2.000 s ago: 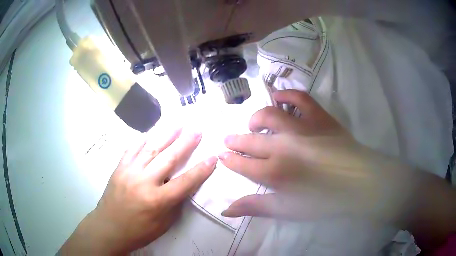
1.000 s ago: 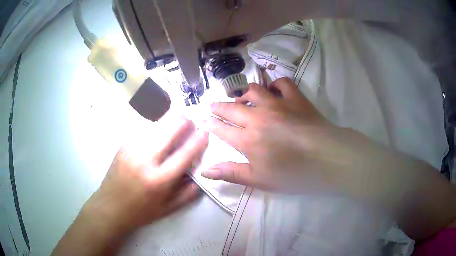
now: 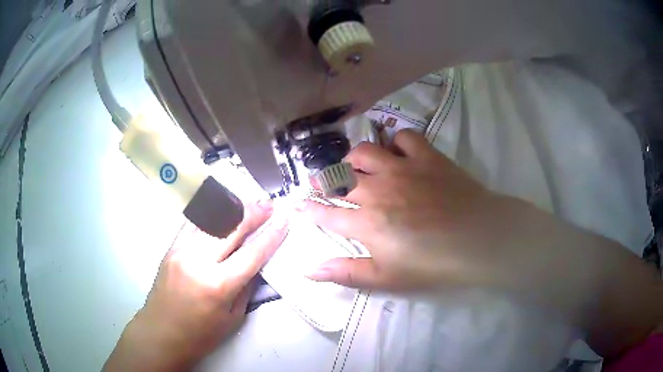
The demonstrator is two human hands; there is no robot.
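Observation:
A white garment (image 3: 523,145) with double dark stitch lines lies under the sewing machine head (image 3: 240,80). A small white flap-like part (image 3: 312,290) with a rounded lower end lies between my hands. My left hand (image 3: 211,283) is flat beside it, fingertips close to the presser foot (image 3: 280,193) in the glare. My right hand (image 3: 414,225) lies on the garment, thumb and fingers apart, upper fingers bent at a stitched part near the tension dial (image 3: 335,179). The needle and exact fingertip contact are lost in the glare.
The cream LED lamp (image 3: 161,163) with a dark tip stands over my left fingers, its cable rising behind. A larger ribbed knob (image 3: 345,43) is higher on the head. The white table (image 3: 65,240) has a dark line at left. More white cloth (image 3: 43,58) lies at the upper left.
The view has shifted, so the machine head sits lower in the picture. Both hands are closer to the presser foot than two seconds ago. A dark gap now shows beside my left hand.

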